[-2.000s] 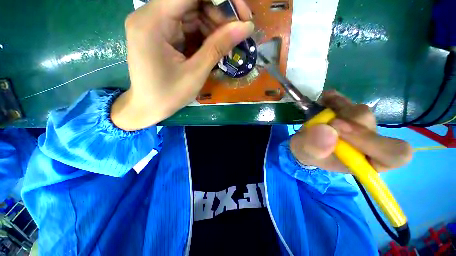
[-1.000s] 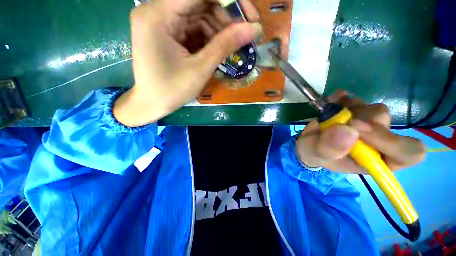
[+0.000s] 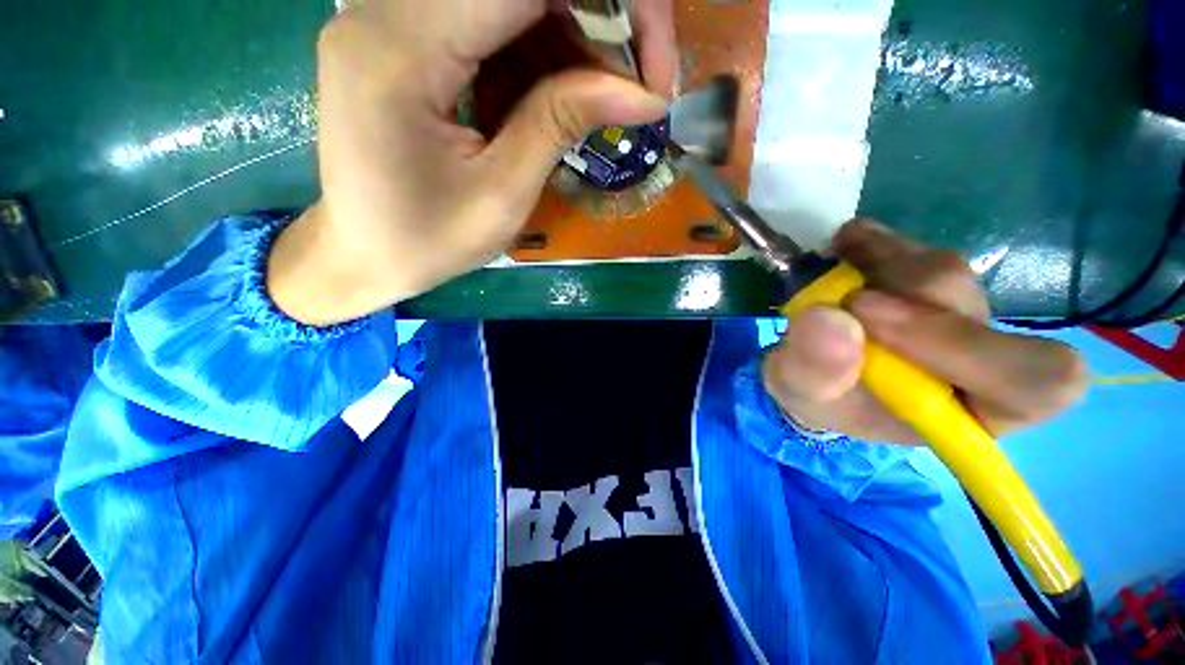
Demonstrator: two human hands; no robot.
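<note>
A round black circuit board [image 3: 621,159] with pale pads sits in the orange fixture [image 3: 598,234] on the bench. My left hand [image 3: 455,156] is over the board's far left side, thumb and finger pinched on tweezers [image 3: 606,24] whose pale upper part shows at the top edge; their tip is hidden by the fingers. My right hand [image 3: 916,331] holds the yellow soldering iron [image 3: 955,429] like a pen. Its metal tip is at the board's right edge; exact contact cannot be told.
A white pad [image 3: 819,130] lies under the fixture. A thin solder wire [image 3: 182,195] runs left from my left hand toward a dark metal frame [image 3: 26,260] at the left edge. Black cables [image 3: 1124,305] hang at the right, near a blue box [image 3: 1170,59].
The iron's tip moved right, away from the board, then came back left to its edge. My left hand has shifted slightly left, and its fingers now cover the board's far part.
</note>
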